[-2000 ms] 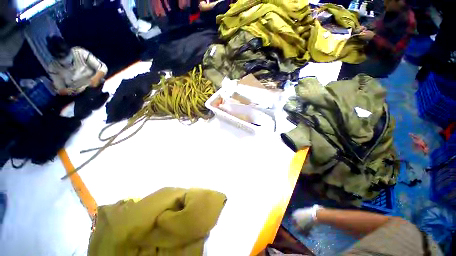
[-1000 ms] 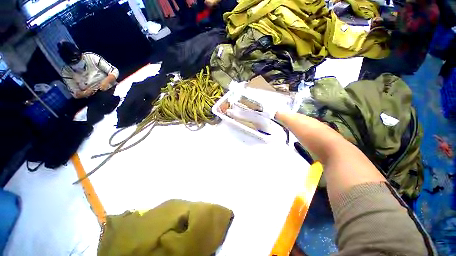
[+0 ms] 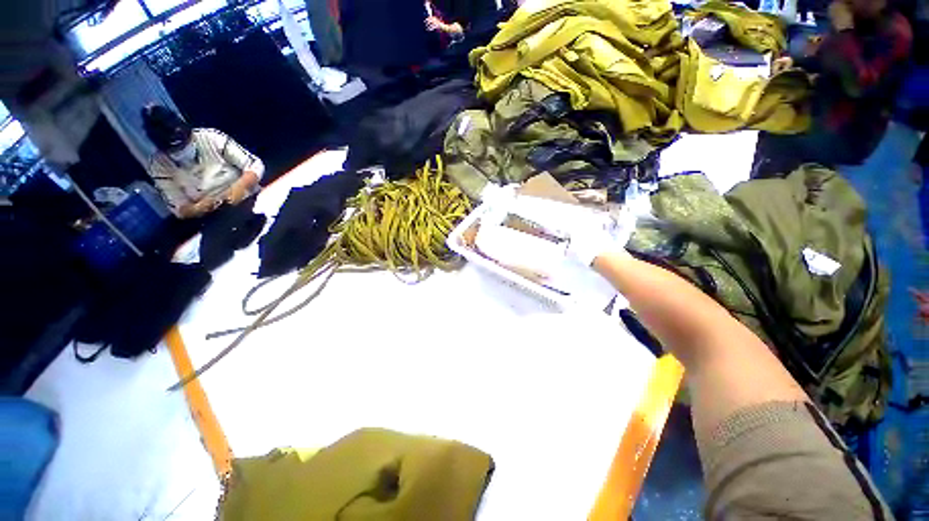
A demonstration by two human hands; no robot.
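My right hand [image 3: 579, 240], in a white glove, is at the right side of the white plastic basket [image 3: 509, 273]. The glove blends with the white basket and paper, so its fingers and any hold are unclear. The basket holds pale paper and brown card pieces. An olive garment piece [image 3: 357, 480] lies at the near edge of the table, with a fold or dark mark on it; no hand is on it. My left hand is not in view.
A bundle of olive-yellow strips [image 3: 402, 224] lies left of the basket. Olive-yellow garments [image 3: 581, 51] are heaped at the back. Grey-green jackets [image 3: 805, 244] are piled right. Black cloth [image 3: 311, 219] lies far left. A person [image 3: 204, 173] sits beyond it.
My right arm has come up from the lower right and reached to the basket. Between the last two frames the hand stays there, and the whole view shifts slightly.
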